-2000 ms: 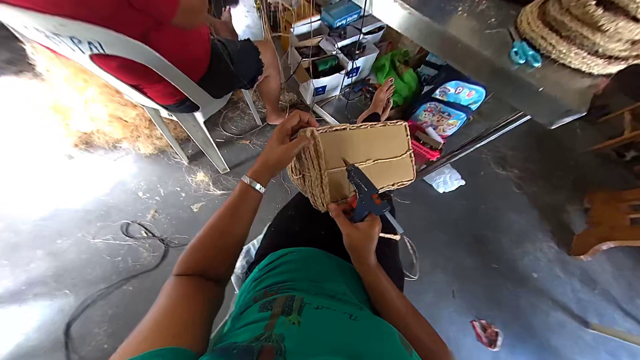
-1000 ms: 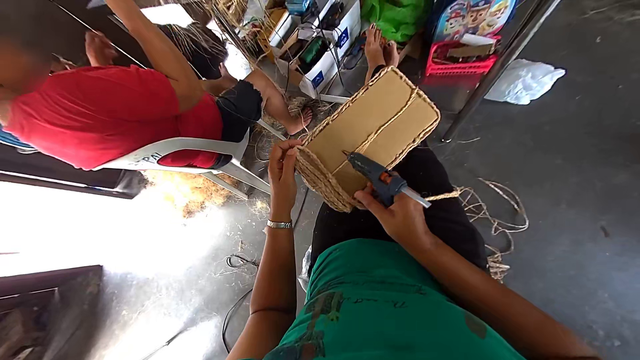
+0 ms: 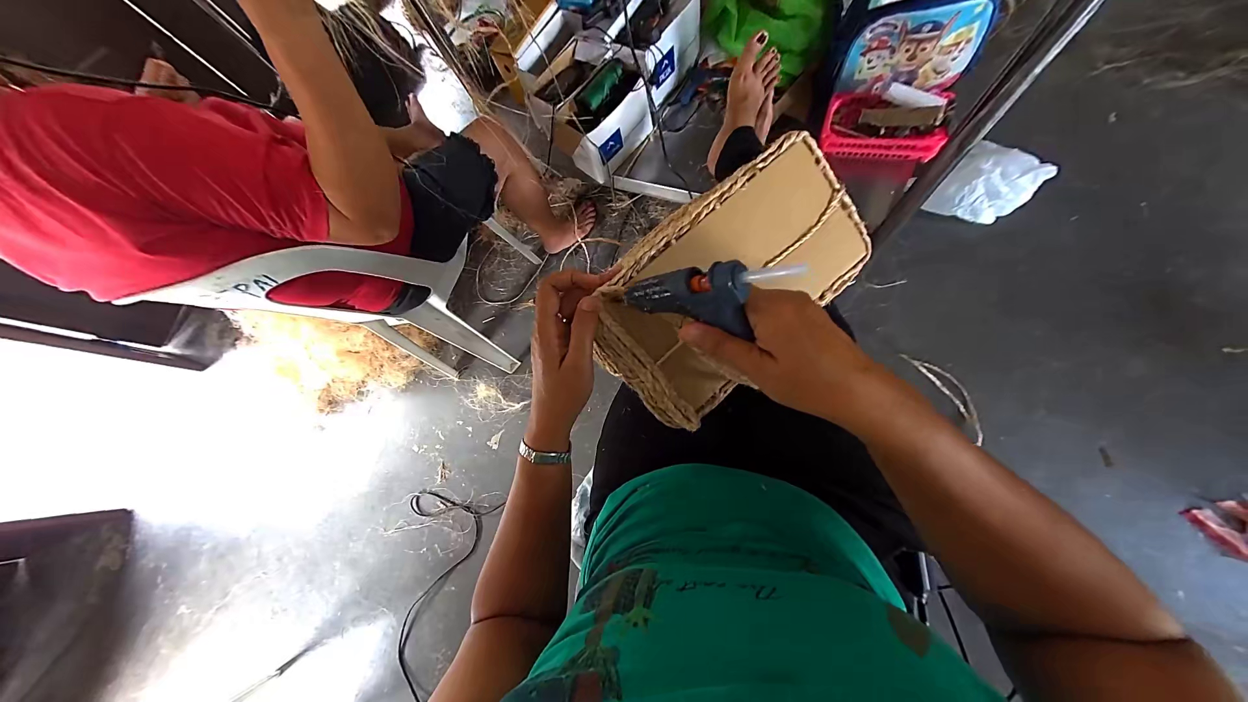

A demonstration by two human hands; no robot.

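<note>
A cardboard box edged with braided fibre rope (image 3: 751, 229) rests tilted over my lap. My left hand (image 3: 564, 341) pinches the braided rope at the box's left corner between thumb and fingers. In my right hand (image 3: 790, 341) is a dark hot glue gun (image 3: 717, 297) with a clear glue stick sticking out of its back. Its nozzle points left and meets the rope close to my left fingertips; whether it touches is hidden by the fingers.
A person in a red shirt sits on a white plastic chair (image 3: 292, 278) at left. White boxes (image 3: 624, 127), a red plastic basket (image 3: 882, 132) and a plastic bag (image 3: 990, 180) lie beyond the box. A black cable (image 3: 444, 575) runs along the floor at lower left.
The glue gun has moved from over the cardboard to the left corner beside my left fingers, and its nozzle now points left. My left hand still holds the box's edge.
</note>
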